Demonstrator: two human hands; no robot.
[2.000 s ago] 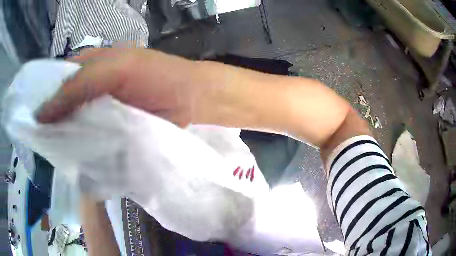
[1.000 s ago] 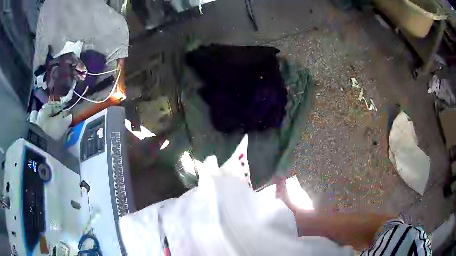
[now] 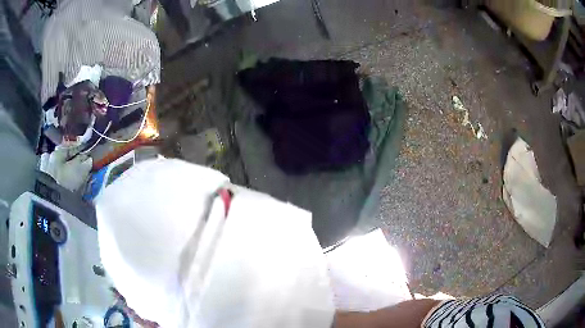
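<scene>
A white garment (image 3: 256,256) with a small red mark fills the lower middle and hangs in folds in front of the white sewing machine (image 3: 77,256). My right forearm (image 3: 385,318), with a striped sleeve, comes in from the bottom right and runs behind the cloth. My right hand is hidden by the garment. A narrow skin-coloured strip shows at the garment's lower left edge, possibly part of my left hand, too little to tell its grip. Blue looped scissor handles (image 3: 117,317) show beside it.
Folded dark cloth (image 3: 317,118) lies on green sheeting (image 3: 385,122) on the floor. Striped cloth (image 3: 99,45), a brown bundle (image 3: 80,112) and white cords are at the upper left. A pale cloth piece (image 3: 529,192) lies on the floor at the right. A tan container (image 3: 529,19) stands at the upper right.
The white garment first covered the left and middle, dropped low, and is now raised and spread over part of the machine. My right arm has moved from across the upper view to the bottom edge.
</scene>
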